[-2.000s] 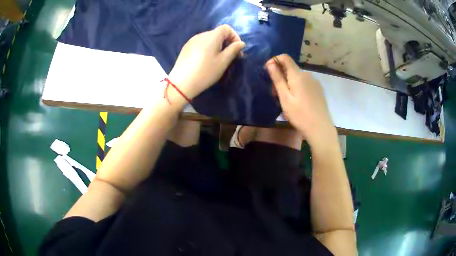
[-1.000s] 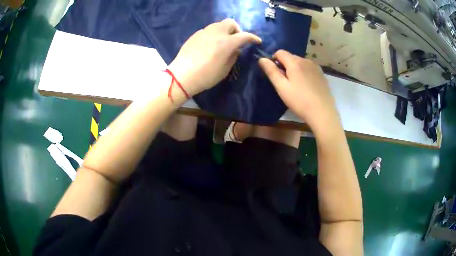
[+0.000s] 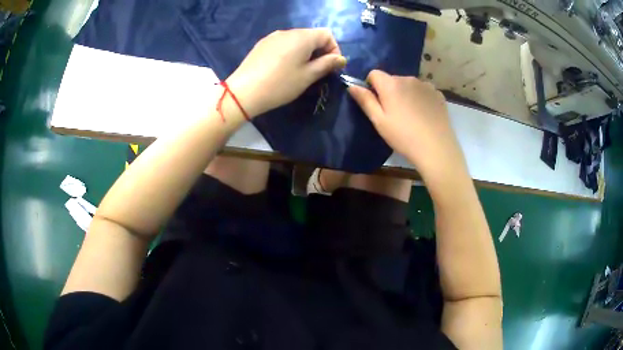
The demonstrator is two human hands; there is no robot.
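A navy garment panel lies over the white table and runs under the machine head. A small dark piece with gold script-like embroidery lies on it, partly under my left hand. My left hand pinches the edge of the dark cloth between thumb and fingertips; exactly which layer is hidden. My right hand holds a slim metal tool, thread snips or tweezers, its tip pointing left at the pinched spot. The presser foot is just above and behind the fingertips.
The sewing machine head and stained beige bed are at the upper right. Small dark pieces hang at the table's right end. The white tabletop shows at left. White scraps lie on the green floor.
The metal tool now shows clearly in my right hand, its tip at my left fingertips. My left wrist has shifted slightly left, uncovering more gold embroidery.
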